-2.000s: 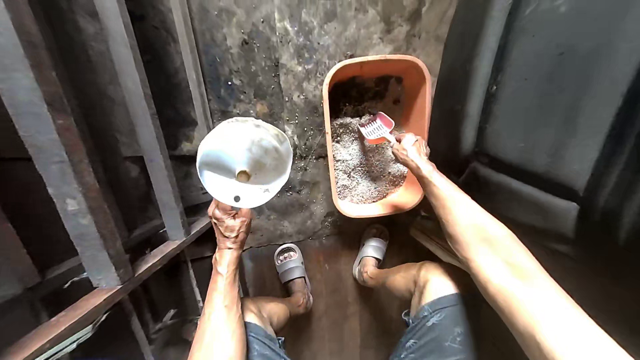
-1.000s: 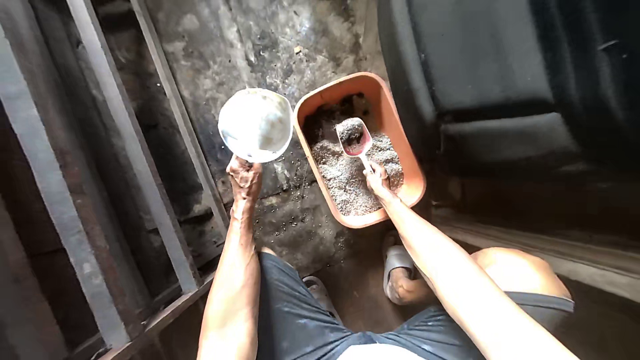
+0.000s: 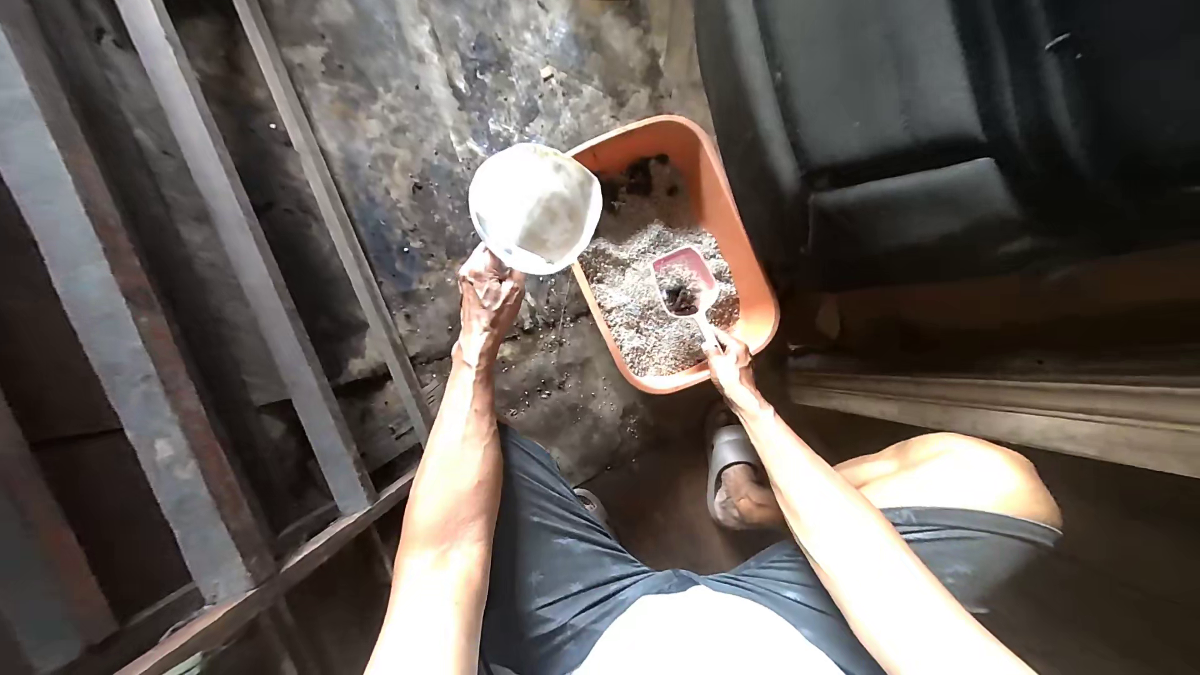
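An orange plastic litter tray (image 3: 755,281) stands on the floor, holding pale granular litter (image 3: 630,314) with dark clumps at its far end. My right hand (image 3: 733,373) grips the handle of a pink and white litter scoop (image 3: 689,258), which holds granules and a dark clump over the near half of the tray. My left hand (image 3: 491,286) is closed on the near edge of a round white plastic container (image 3: 534,206), at the tray's left rim. Some of its fingers are hidden, and the container's inside is washed out by glare.
Wooden slats (image 3: 234,216) run along the left. A black padded seat (image 3: 900,112) stands at the right, above a wooden ledge (image 3: 984,412). The stained floor (image 3: 422,122) has scattered granules near the tray. My sandalled foot (image 3: 736,469) is close to the tray's near end.
The white container has moved right to the tray's left rim. The scoop, seen loaded one second ago, is now lower and nearer the tray's near end. The view has shifted since two seconds ago.
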